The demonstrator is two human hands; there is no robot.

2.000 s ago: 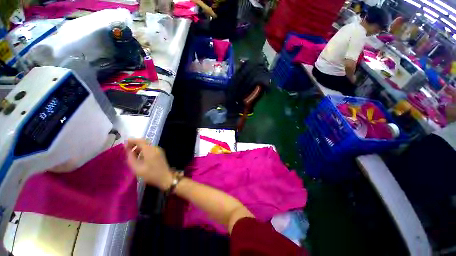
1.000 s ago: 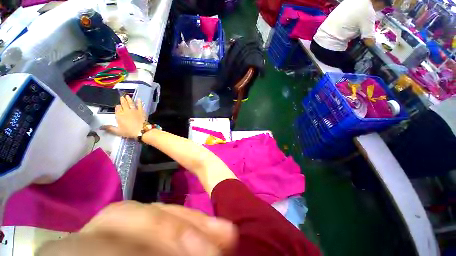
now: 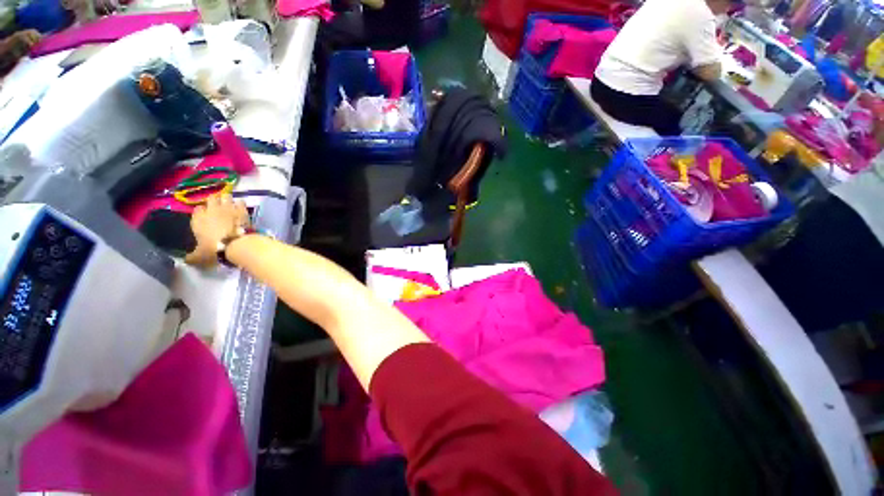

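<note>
My right hand (image 3: 215, 228) reaches out to the neighbouring table and lies over the right end of a black smartphone (image 3: 169, 229). The fingers point away and the thumb side is nearer me. The palm is hidden, so I cannot tell whether the hand grips the phone. A magenta cloth (image 3: 145, 426) hangs over the bed under the white sewing machine head (image 3: 102, 315) at lower left. My left hand is not in view.
Green and yellow bands (image 3: 202, 184) and a pink spool (image 3: 231, 145) lie beyond my hand. A magenta pile (image 3: 504, 339) is at centre right. Blue crates (image 3: 669, 232) stand across the green aisle. A draped chair (image 3: 465, 179) is ahead. A person in white sits at upper right.
My right hand has moved from beside the machine, across the table edge, onto the phone. My left hand, blurred close to the camera one second ago, has left the picture.
</note>
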